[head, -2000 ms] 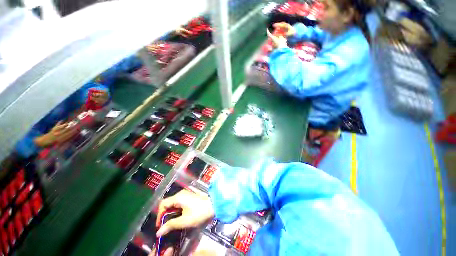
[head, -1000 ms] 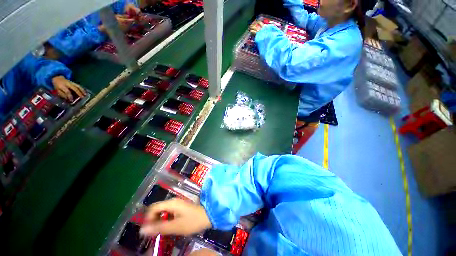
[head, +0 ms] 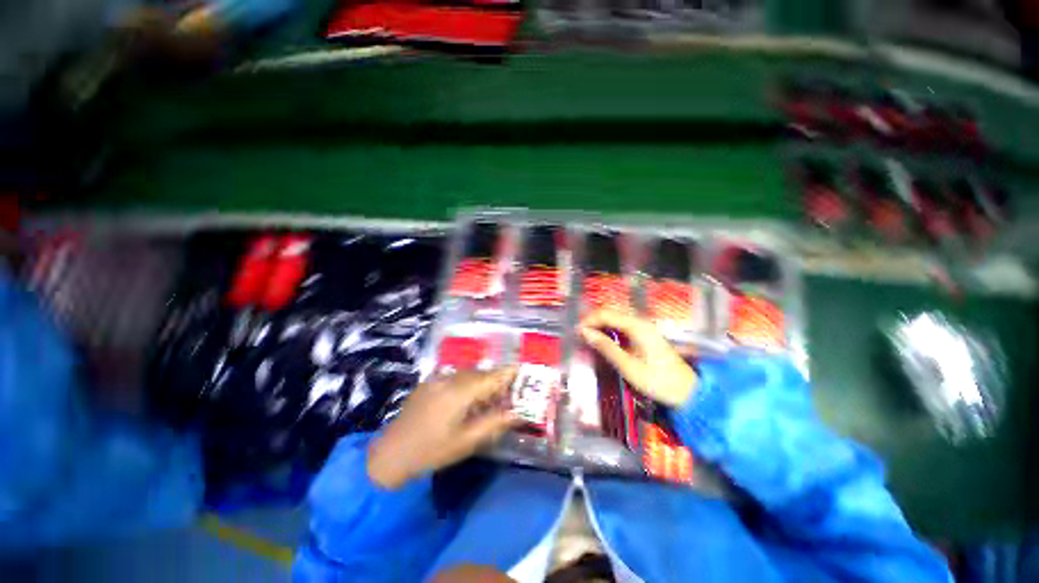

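Observation:
A clear blister tray (head: 794, 399) lies in front of me, blurred by motion. Its far row holds several keypad phones (head: 541, 268), black half away from me, red half nearer. In the near row, a red phone back with a white label (head: 536, 382) lies left of the middle. My left hand (head: 444, 424) lies over the near row with its fingertips at this labelled phone. Whether it grips anything is unclear. My right hand (head: 640, 355) has its fingers closed at the upper end of a dark, tilted phone (head: 619, 401) in the near row.
Shiny black trays (head: 330, 342) lie left of the clear tray, with two red covers (head: 270, 271) on them. The green belt (head: 638, 148) runs beyond, with phones (head: 877, 199) at far right. A clear bag (head: 943, 370) lies right. A blue sleeve (head: 68, 433) shows at left.
The view has swung left and down onto the clear tray and my lap. My left hand has come into clear view. The neighbour at right has left the picture.

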